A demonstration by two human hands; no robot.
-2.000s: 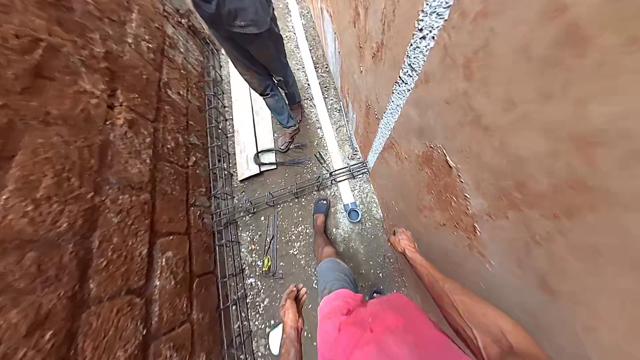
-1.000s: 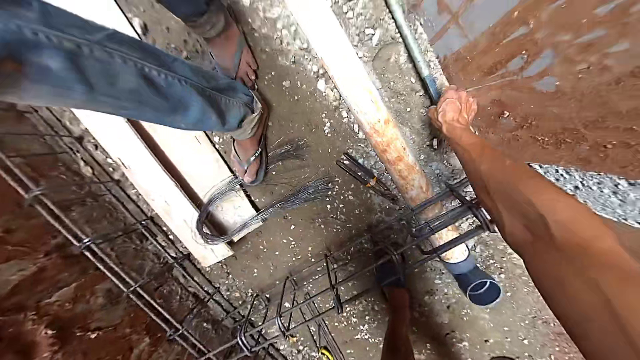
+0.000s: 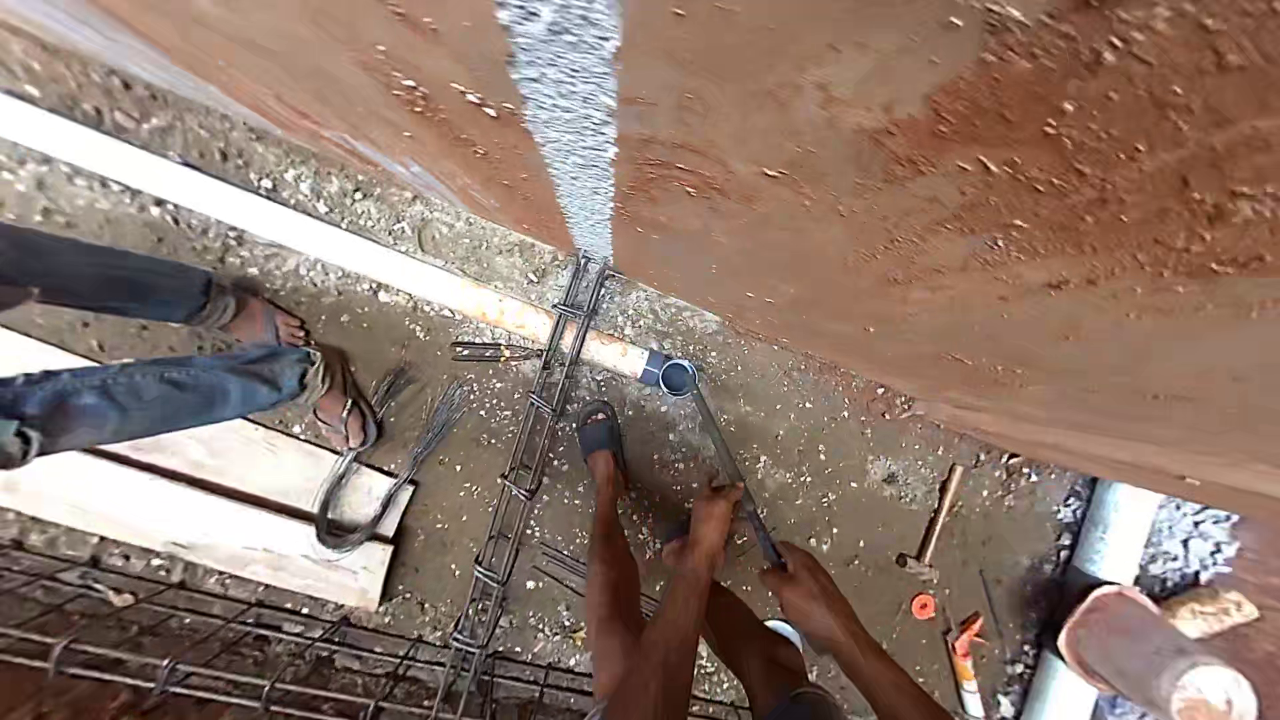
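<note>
Both my hands grip a dark bar that slants down to the right from the open pipe fitting (image 3: 678, 377). My left hand (image 3: 712, 515) is around the middle of the bar (image 3: 725, 450), and my right hand (image 3: 800, 590) is around its lower end. The bar's upper tip touches or lies at the rim of the fitting; which one I cannot tell. A long white pipe (image 3: 350, 262) joins the fitting and passes by a narrow rebar cage (image 3: 530, 440). Pliers (image 3: 495, 352) lie left of that cage.
A person in jeans and sandals (image 3: 345, 425) stands at the left by boards (image 3: 230, 520) and a bundle of tie wire (image 3: 350, 535). A hammer (image 3: 940, 520), an orange ring (image 3: 923, 606) and an orange-topped tube (image 3: 965, 670) lie right. A plastered wall (image 3: 800, 200) runs above; another rebar cage (image 3: 250, 650) lies lower left.
The view has swung round strongly. My right hand was against the wall side by a thin bar or pipe; now both hands hold a dark bar by the fitting.
</note>
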